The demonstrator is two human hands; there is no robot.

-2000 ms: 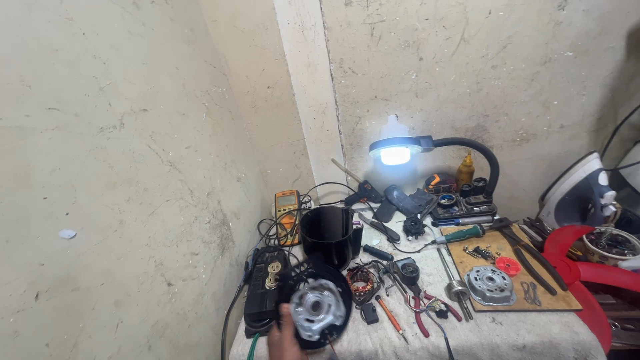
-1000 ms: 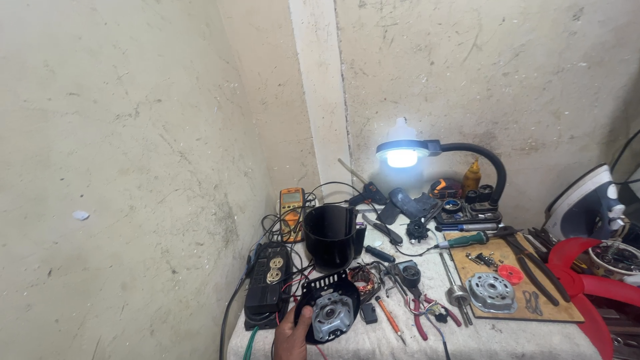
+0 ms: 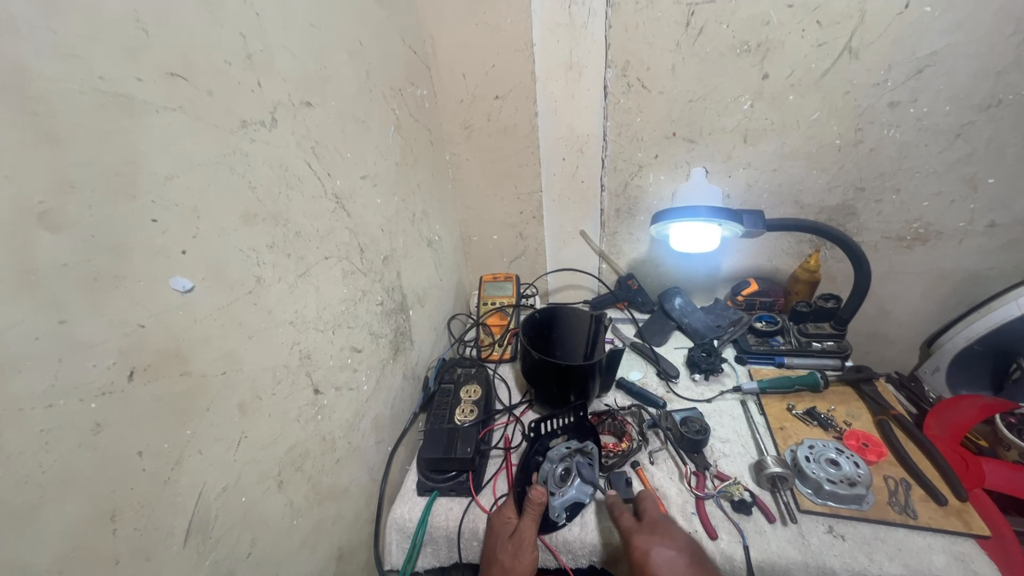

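My left hand (image 3: pixel 516 524) grips the lower left rim of a black plastic motor housing (image 3: pixel 552 424), thumb on its edge. A silver metal motor end plate (image 3: pixel 570 480) sits inside that housing. My right hand (image 3: pixel 652 532) is at the housing's right side, index finger extended; a thin dark piece shows between its fingertips and the plate, and I cannot tell what it is. A copper-wound stator (image 3: pixel 618 438) lies just behind. On the wooden board (image 3: pixel 944 512) at the right rests another metal end plate (image 3: pixel 830 472); a rotor with shaft (image 3: pixel 773 472) lies beside it.
Left stands a power strip (image 3: pixel 456 428); an orange multimeter (image 3: pixel 498 320) leans behind it. A black cylindrical container (image 3: pixel 564 356) is behind the housing. Pliers (image 3: pixel 704 504), a green-handled soldering iron (image 3: pixel 788 382), a red fan blade (image 3: pixel 960 432) and a lit lamp (image 3: pixel 694 232) stand or lie rightward. Cables cross the cloth.
My right hand has come into view at the housing's right side. The housing in my left hand has tilted, its slotted edge now pointing up and to the right.
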